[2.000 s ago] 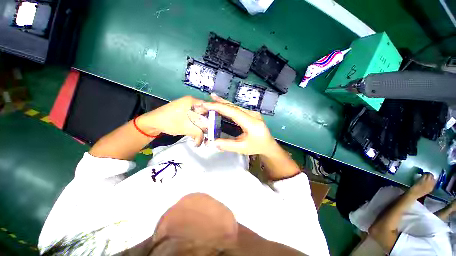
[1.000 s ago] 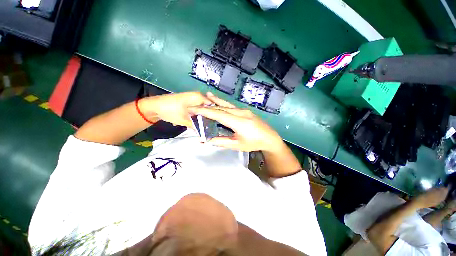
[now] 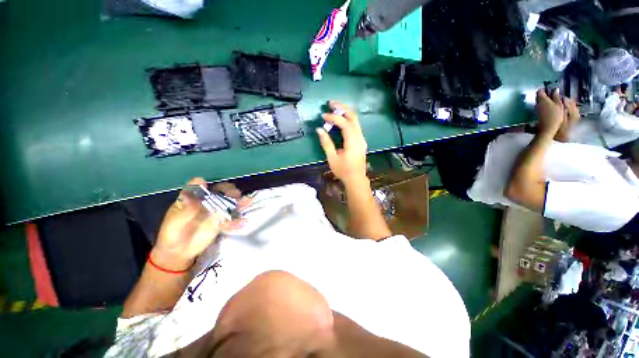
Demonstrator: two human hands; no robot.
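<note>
My left hand (image 3: 193, 224), red band at the wrist, holds several shiny metal plates (image 3: 218, 201) at the bench's front edge. My right hand (image 3: 345, 143) is over the bench, right of the housings, and pinches a small whitish piece (image 3: 333, 120), probably a metal plate; its shape is partly hidden by the fingers. Two black housings with bright plates, one at the left (image 3: 183, 133) and one at the right (image 3: 268, 126), lie in the front row. Two black housings without visible plates, left (image 3: 193, 86) and right (image 3: 268, 75), lie behind them.
A striped tube (image 3: 328, 40), green box (image 3: 392, 38) and grey screwdriver (image 3: 389, 14) are at the back. Black housings (image 3: 455, 63) are heaped right. A plastic bag (image 3: 157, 5) is at the top. A carton (image 3: 406, 203) is below the bench edge. Another person (image 3: 560, 168) works at right.
My hands have parted: the left moved down-left with the plates, the right moved up-right over the bench. The view has turned and shifted right, so the black tray is out of view.
</note>
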